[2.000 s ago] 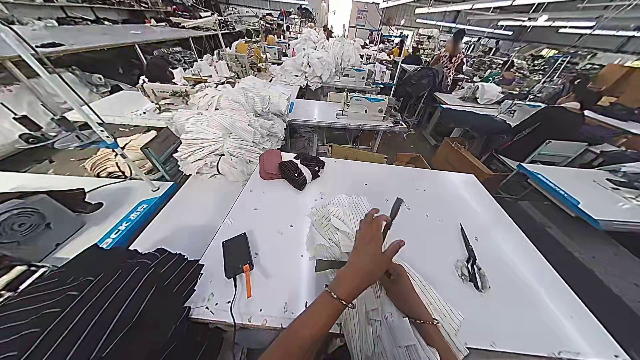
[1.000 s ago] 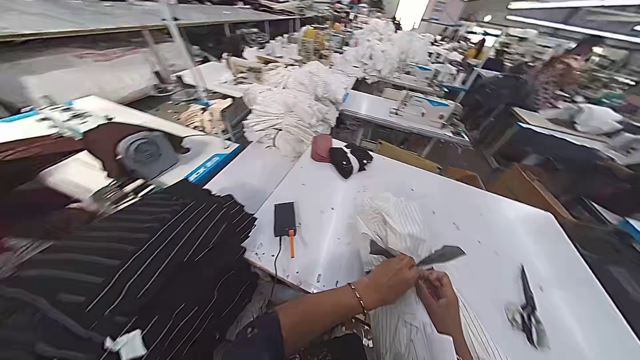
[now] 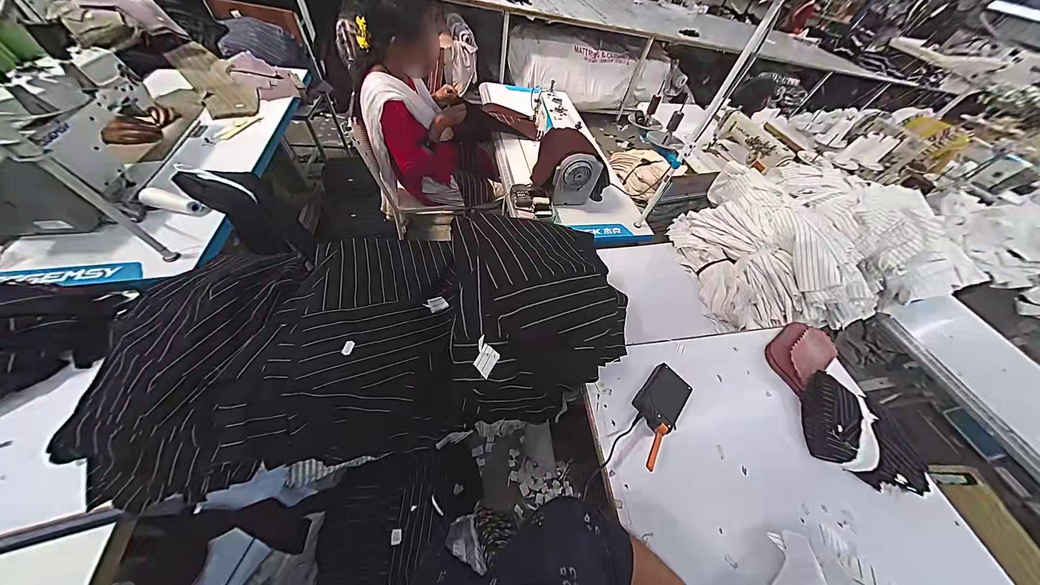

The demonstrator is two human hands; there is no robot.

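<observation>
Neither of my hands shows now; only my dark sleeve [image 3: 565, 544] and a bit of upper arm appear at the bottom edge. White striped fabric [image 3: 821, 561] lies on the white table [image 3: 691, 504] at the lower right, cut off by the frame. A black box [image 3: 662, 396] with a cable and an orange-handled tool [image 3: 657, 448] rests near the table's left edge. Farther right are maroon fabric pieces [image 3: 800, 354], touching a folded black striped piece [image 3: 841, 426]. Large stacks of black pinstriped fabric [image 3: 366, 357] with small white tags fill the left and middle.
A co-worker [image 3: 414, 138] sits at a sewing table [image 3: 605, 215] beyond the stacks, holding dark cloth. A heap of white striped fabric [image 3: 812, 252] lies behind my table. Another machine table [image 3: 203, 219] stands at left. Fabric scraps [image 3: 536, 475] litter the gap beside my table.
The view has swung far to the left. Both my hands, seen earlier with the white striped fabric and a dark-bladed tool, are out of the frame. The co-worker and more black stacks have come into view.
</observation>
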